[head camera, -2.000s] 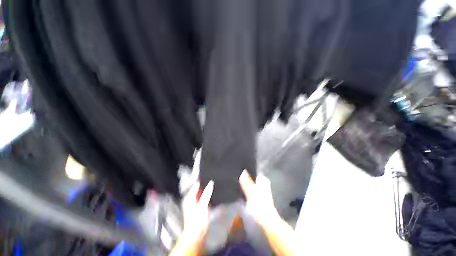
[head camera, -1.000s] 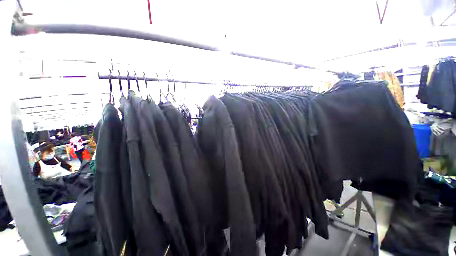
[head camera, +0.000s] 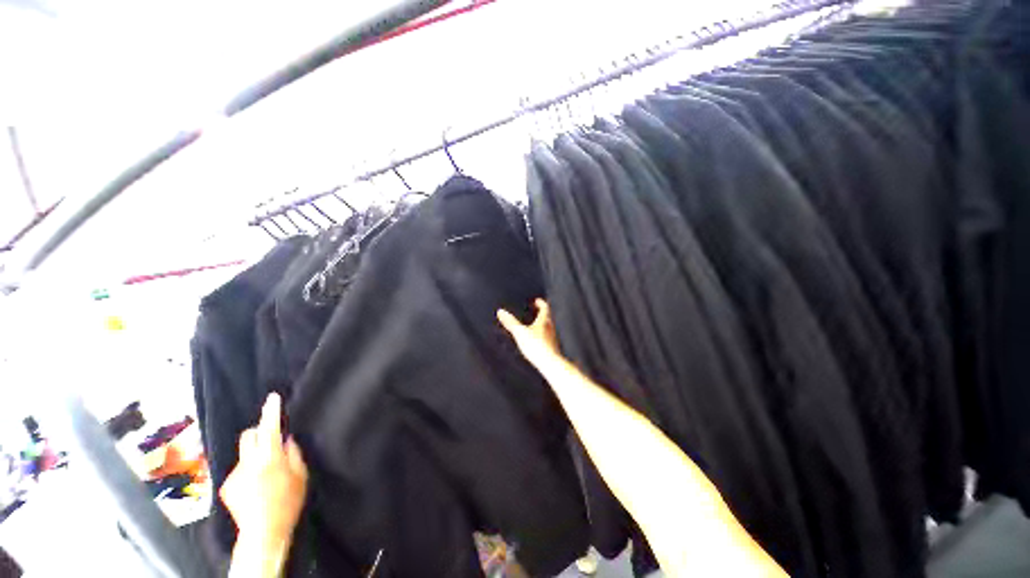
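Note:
A black jacket hangs from a dark hanger on the rail, with its neck at the top and a short pale line near the neck. My left hand is at the jacket's left side, fingers pointing up; whether it grips cloth cannot be told. My right hand is against the jacket's right side, beside the dense row, thumb and finger spread. The lower part of the jacket runs down towards the bottom of the picture.
A dense row of black garments hangs on the right. More dark jackets hang on the left. The hanging rail slants up to the right. A grey tube crosses above, and a grey upright stands lower left.
The view has moved closer to the rail and tilted. Both hands, out of view one second ago, are now at one jacket, which faces me in a gap between garments.

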